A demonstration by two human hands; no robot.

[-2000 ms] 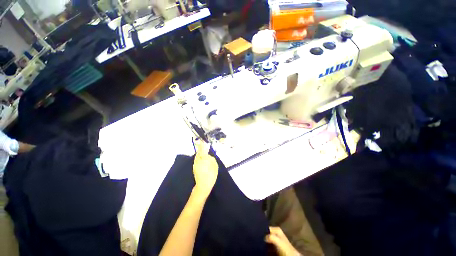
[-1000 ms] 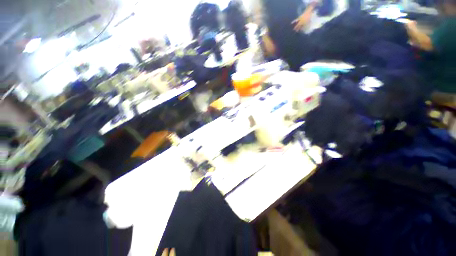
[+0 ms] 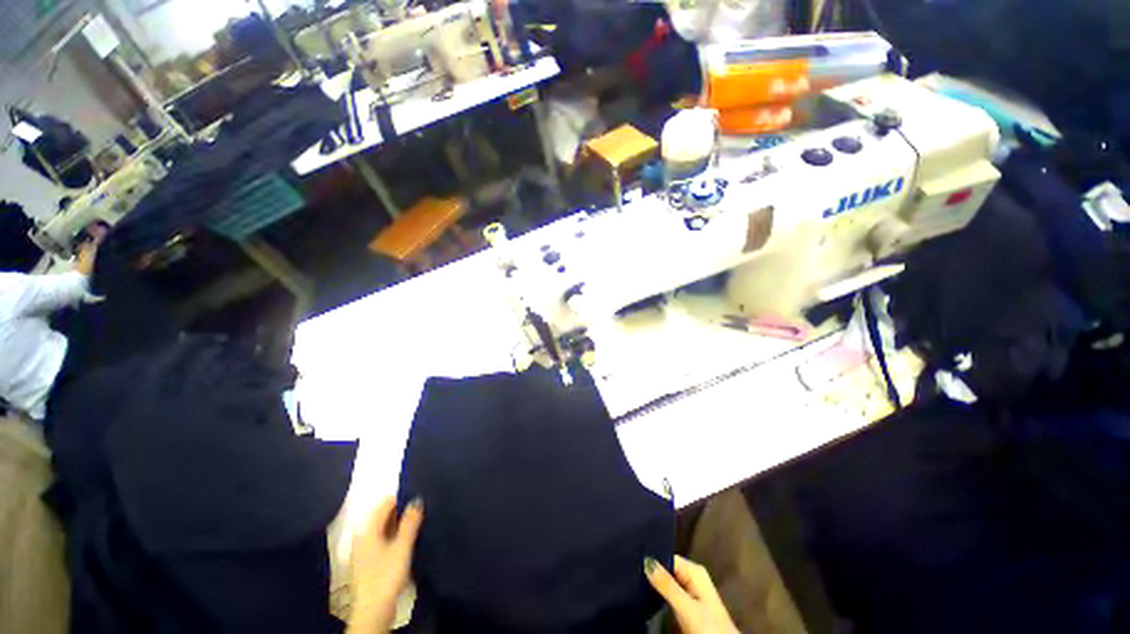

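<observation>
A black garment piece [image 3: 527, 483] lies over the front edge of the white machine table, its narrow upper end at the presser foot and needle [image 3: 564, 362] of the industrial lockstitch machine [image 3: 768, 204]. My left hand [image 3: 384, 555] holds the piece's left edge, thumb on top. My right hand [image 3: 688, 594], partly cut off by the bottom edge, holds its lower right edge, thumb on top. The fingers under the cloth are hidden.
Black garment piles lie left [image 3: 211, 458] and right [image 3: 942, 508] of the table [image 3: 372, 322]. Pink thread snips [image 3: 778, 327] lie on the machine bed. Orange boxes [image 3: 756, 89] and a white thread cone [image 3: 689, 139] stand behind. A person in white [image 3: 27, 334] is at far left.
My left hand has moved from beside the needle down to the cloth's left edge. The cloth is spread wider and flatter. The view swung up and away, then came back down.
</observation>
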